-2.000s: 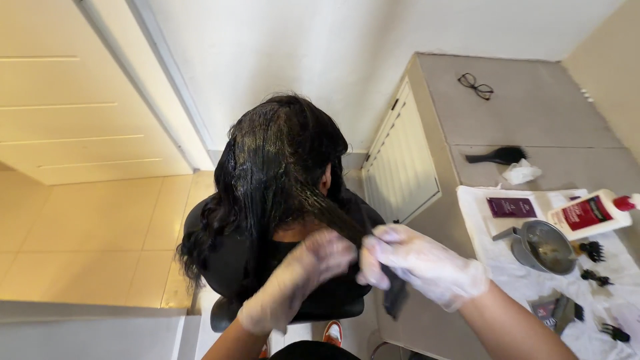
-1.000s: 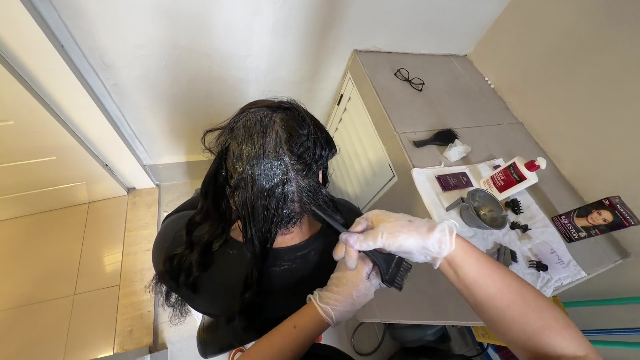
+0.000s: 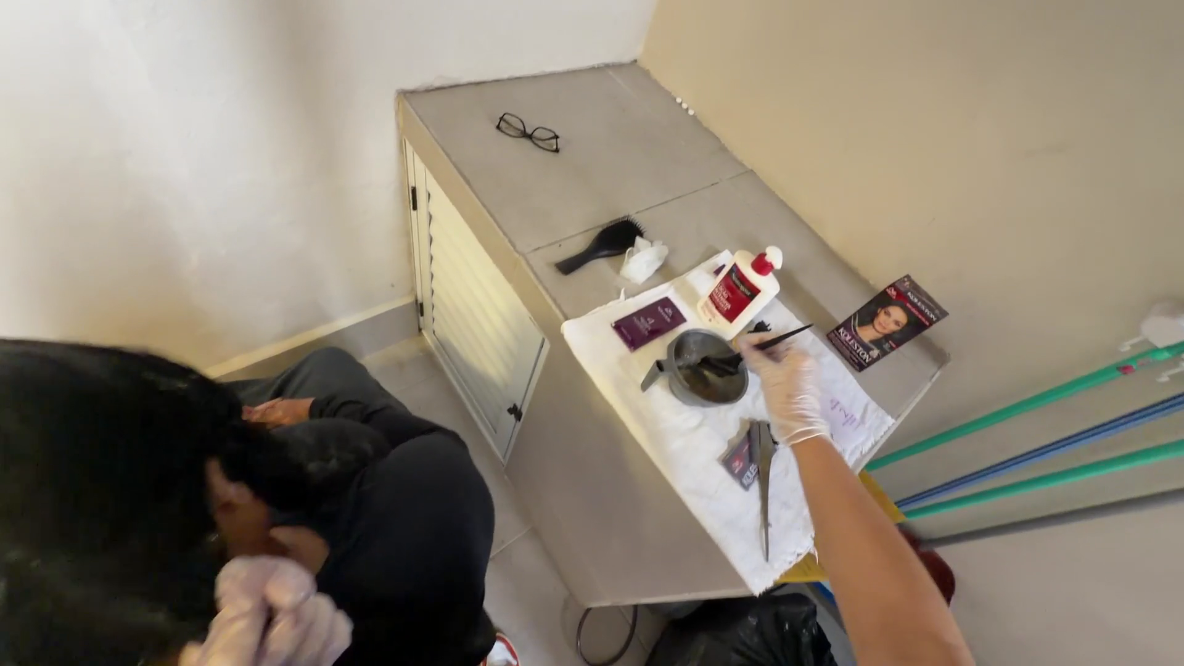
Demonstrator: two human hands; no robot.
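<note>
My right hand (image 3: 784,384), in a clear glove, holds a black tint brush (image 3: 772,339) by its handle, with the brush end down in the dark mixture of a grey bowl (image 3: 705,370). My gloved left hand (image 3: 273,615) is closed at the lower left, beside the dark hair (image 3: 92,481) of a seated person in black; it seems to pinch a lock, though the hair between its fingers is hard to make out. A grey sectioning clip (image 3: 763,481) lies on the white towel (image 3: 647,444) below the bowl, partly over a small dark packet (image 3: 740,458).
On the tiled counter (image 3: 573,180) are eyeglasses (image 3: 528,132), a black hairbrush (image 3: 606,244), crumpled tissue (image 3: 643,260), a pump bottle (image 3: 740,291), a purple sachet (image 3: 648,323) and a hair colour box (image 3: 888,322). Green and blue poles (image 3: 1036,407) lean at the right; a black bag (image 3: 749,634) sits below.
My right hand has gone from the person's hair to the bowl on the counter. My left hand has stayed by the hair. The view has swung to the right.
</note>
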